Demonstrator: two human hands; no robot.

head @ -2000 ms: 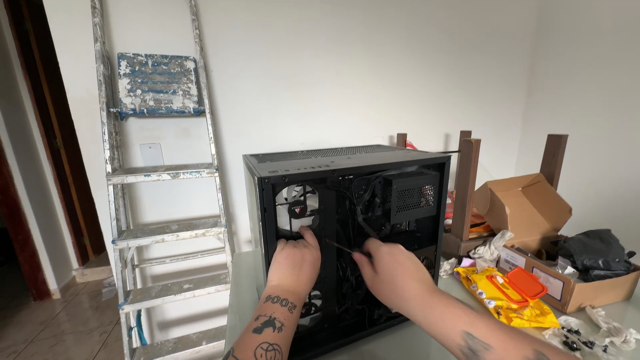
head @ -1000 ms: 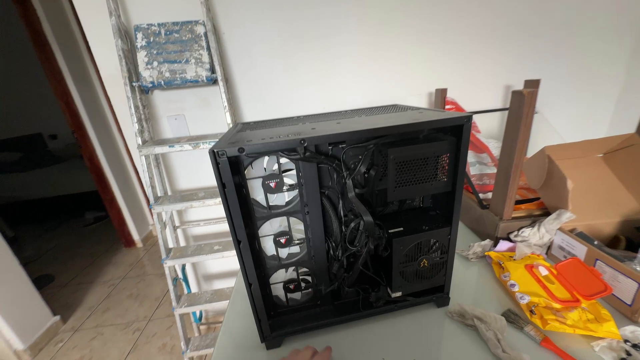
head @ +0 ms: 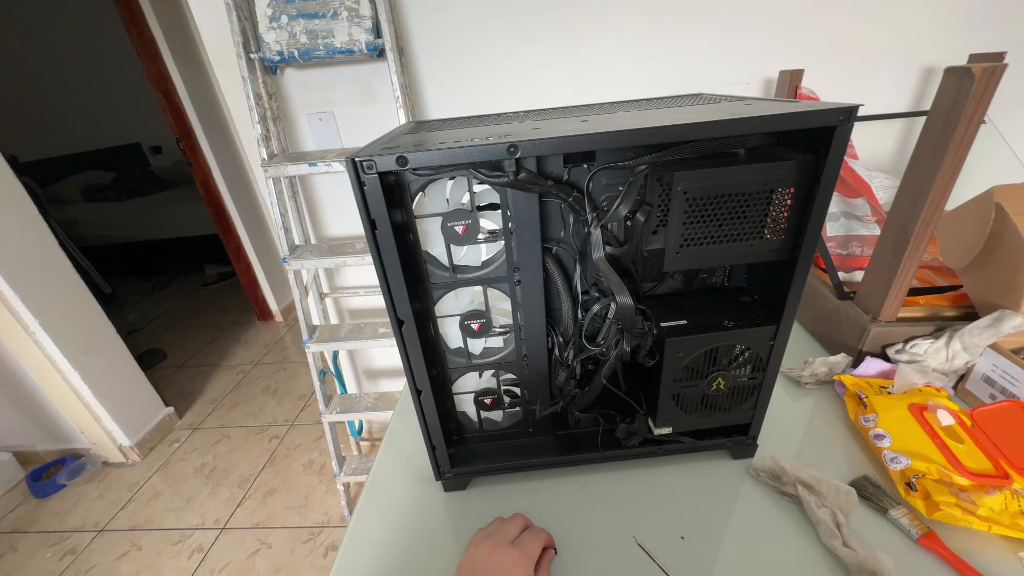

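Observation:
A black computer case point(head: 604, 468) stands upright on a glass-topped table, its side open towards me. Three fans with white blades point(head: 460, 228) line its left part, bundled black cables point(head: 608, 304) fill the middle, and a power supply point(head: 716, 382) sits at lower right below a perforated metal box point(head: 732, 212). My left hand point(head: 507, 547) is low in front of the case, fingers curled near the tabletop; a small dark bit shows at its fingertips, and whether it is gripped is unclear. To its right are a thin metal shaft point(head: 652, 555) and a tiny dark piece point(head: 682, 538). My right hand is out of view.
Right of the case are crumpled cloths point(head: 816, 500), a brush with a red handle point(head: 896, 512), a yellow wipes pack point(head: 904, 448), a cardboard box point(head: 988, 240) and an upturned brown piece with legs point(head: 932, 192). A paint-spattered stepladder point(head: 340, 336) stands behind, left of the case.
Both hands were at the open side of the case two seconds ago, the right with a thin tool. They have left it; my left hand is now low in front. The view has shifted.

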